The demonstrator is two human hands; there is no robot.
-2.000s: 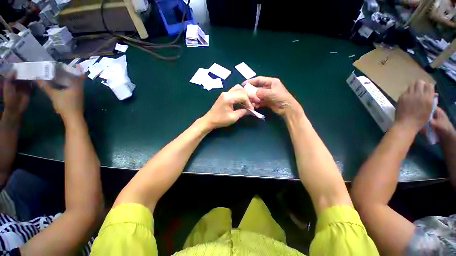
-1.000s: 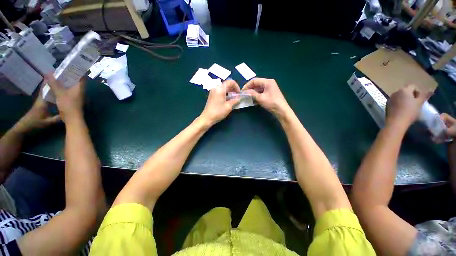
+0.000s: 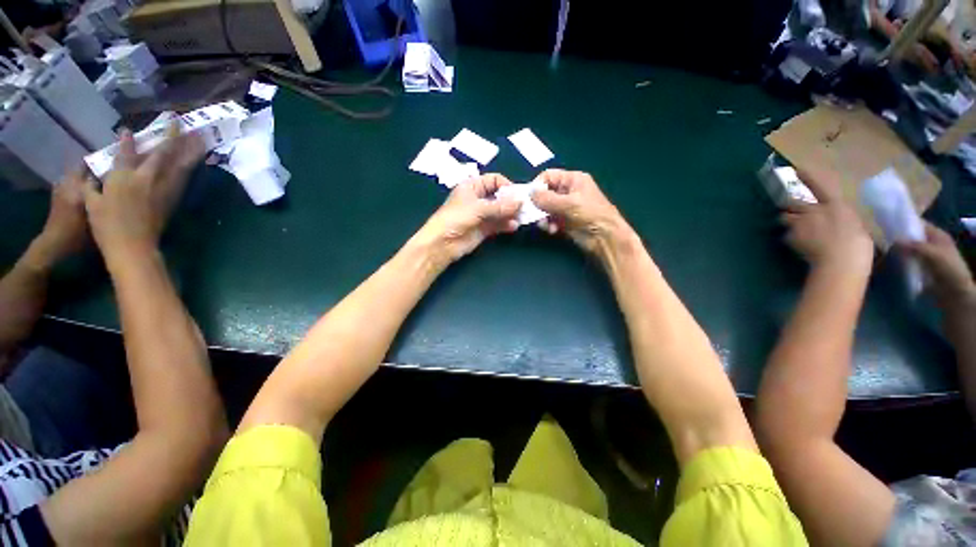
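Note:
A small white leaflet (image 3: 524, 202) is held between my two hands above the dark green bench top. My left hand (image 3: 473, 214) grips its left side with thumb and fingers. My right hand (image 3: 578, 207) grips its right side. My fingers hide part of it, and I cannot tell whether it is one piece or several. Several loose white leaflets (image 3: 431, 157) lie just beyond my left hand. Another single leaflet (image 3: 530, 147) lies beyond my right hand. A small leaflet stack (image 3: 418, 69) stands farther back beside the blue bin.
Blue bin (image 3: 377, 32) and a cable (image 3: 337, 98) at the far side. Left neighbour's hands hold a white carton (image 3: 171, 133) near white papers (image 3: 257, 166). Right neighbour's hands hold a white wrapped product (image 3: 891, 205) by a cardboard sheet (image 3: 845, 155). Bench edge (image 3: 514, 374) in front.
My hands have come level, and the leaflet between them now looks flatter and crumpled white. The left neighbour's carton has tilted down and right. The right neighbour's hand has moved to the box.

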